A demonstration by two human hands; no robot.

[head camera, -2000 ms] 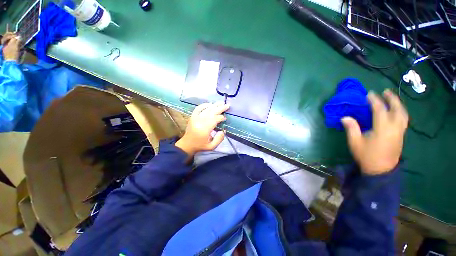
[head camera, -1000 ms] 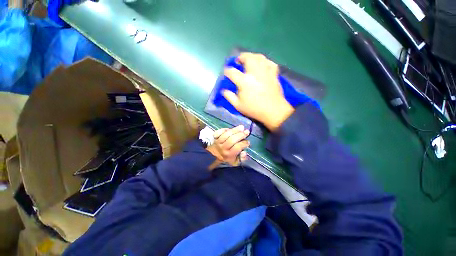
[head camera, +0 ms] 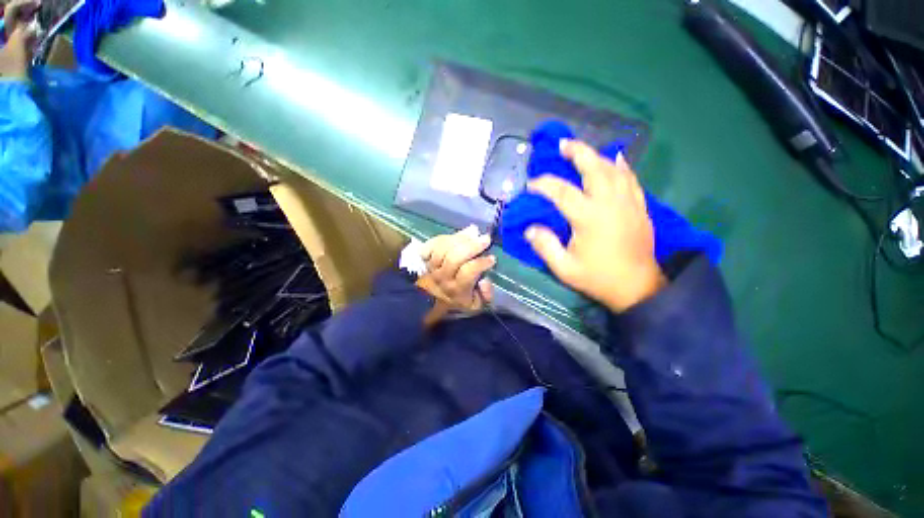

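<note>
A solar panel lies back side up near the bench's front edge, with a white rating label and a black junction box. My right hand presses a blue cleaning cloth on the panel's right part and hides much of it. My left hand is closed on the output cable just below the panel's near edge. The cable hangs down over my lap. A small white crumpled piece shows at my left hand.
An open carton with panels stands below the bench at left. A black corded tool and a panel pile lie at the far right. A thin black strip is on the bench. A person's blue sleeve shows at far left.
My right hand first moved from the right onto the panel with the cloth, then slid rightward, baring the label and junction box. My left hand closed near the cable's panel end.
</note>
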